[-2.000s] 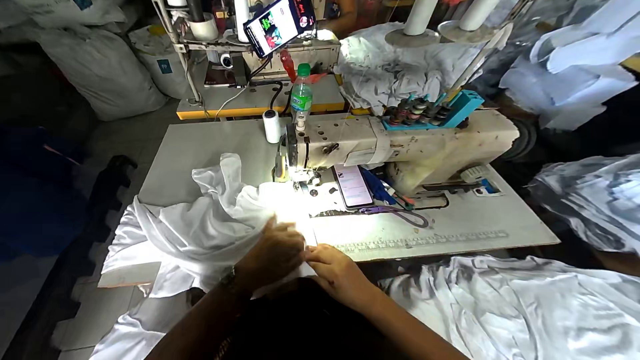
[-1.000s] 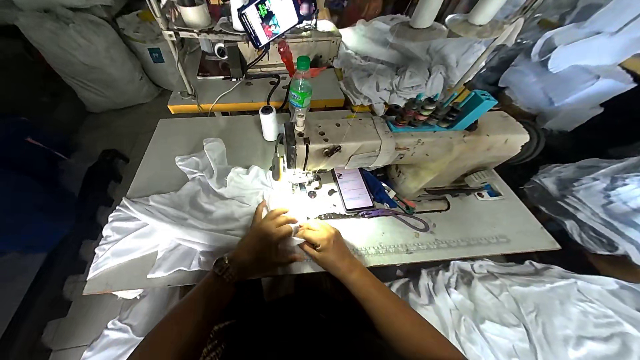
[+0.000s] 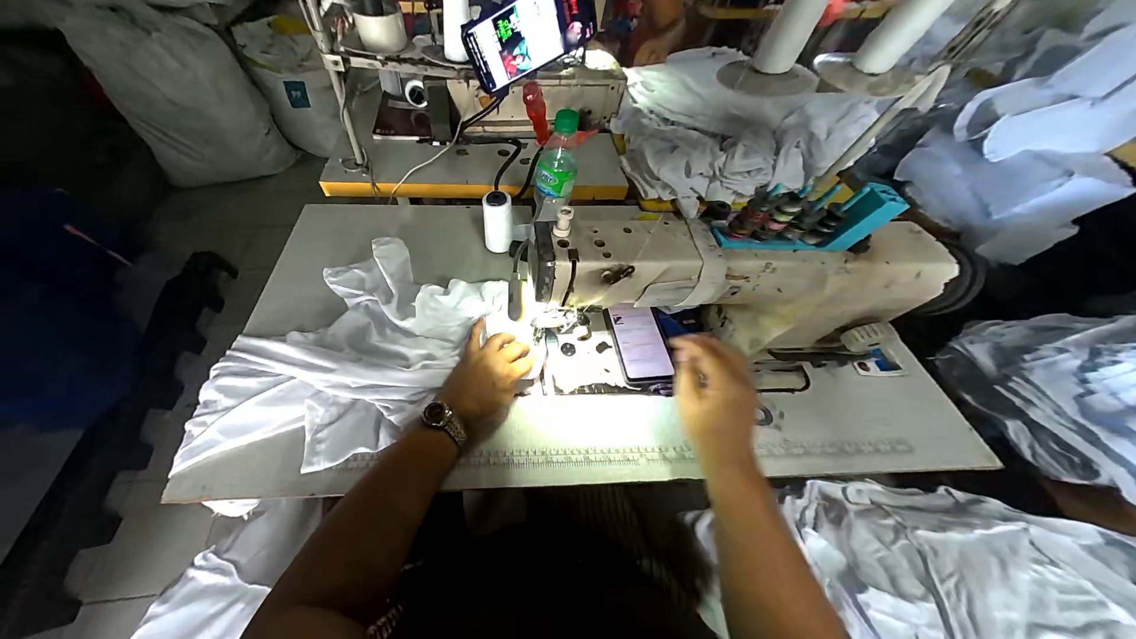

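White fabric (image 3: 355, 364) lies bunched on the left part of the sewing table, its right end at the lit needle area of an industrial sewing machine (image 3: 639, 262). Flat on that end, close to the presser foot, rests my left hand (image 3: 490, 373), fingers somewhat spread, a wristwatch behind it. My right hand (image 3: 714, 390) is raised over the table at the right edge of a smartphone (image 3: 641, 344), which lies under the machine arm. The fingers of that hand are curled and blurred; whether they hold something cannot be made out.
A green-capped plastic bottle (image 3: 556, 164) and a white thread cone (image 3: 497, 222) stand behind the machine head. A turquoise rack (image 3: 852, 222) with bobbins sits on the arm. Along the front edge runs a ruler scale (image 3: 621, 456). More white fabric (image 3: 958, 550) lies at lower right.
My right hand has left the fabric beside my left hand and moved right, beside the smartphone. The left hand has stayed on the fabric and sits nearer the presser foot.
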